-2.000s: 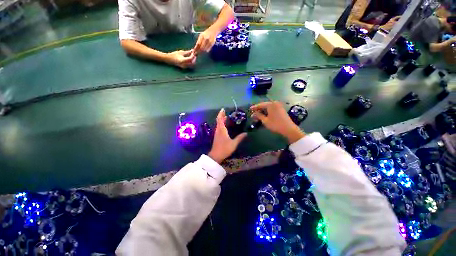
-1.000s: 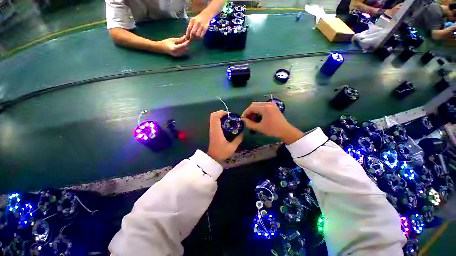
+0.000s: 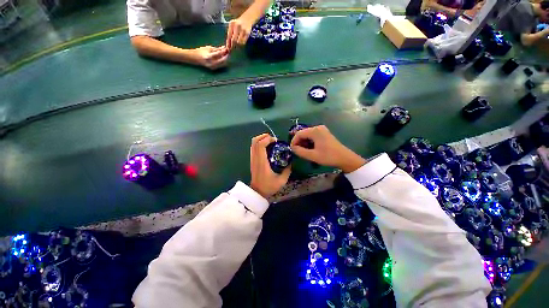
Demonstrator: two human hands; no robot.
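My left hand (image 3: pixel 263 166) is closed around a black cylindrical housing (image 3: pixel 280 157), its open end facing me with an unlit ring board in it. A thin pale lead wire (image 3: pixel 268 129) sticks up from it. My right hand (image 3: pixel 314 146) is at the housing's right rim, thumb and fingertips pinched together; whether they hold a small part cannot be told. Another housing (image 3: pixel 297 129) stands just behind my right hand, partly hidden.
A pink-lit unit (image 3: pixel 147 171) lies left on the belt (image 3: pixel 72 180). Further back are a housing (image 3: pixel 262 94), an end cap (image 3: pixel 318 93) and a blue-lit unit (image 3: pixel 381 77). Ring boards (image 3: pixel 451 198) are heaped right and lower left. A person sits opposite beside a batch of units (image 3: pixel 272 42).
My left hand has taken hold of the housing, and my right hand has come to its rim. The pink-lit unit and the other belt items have shifted left.
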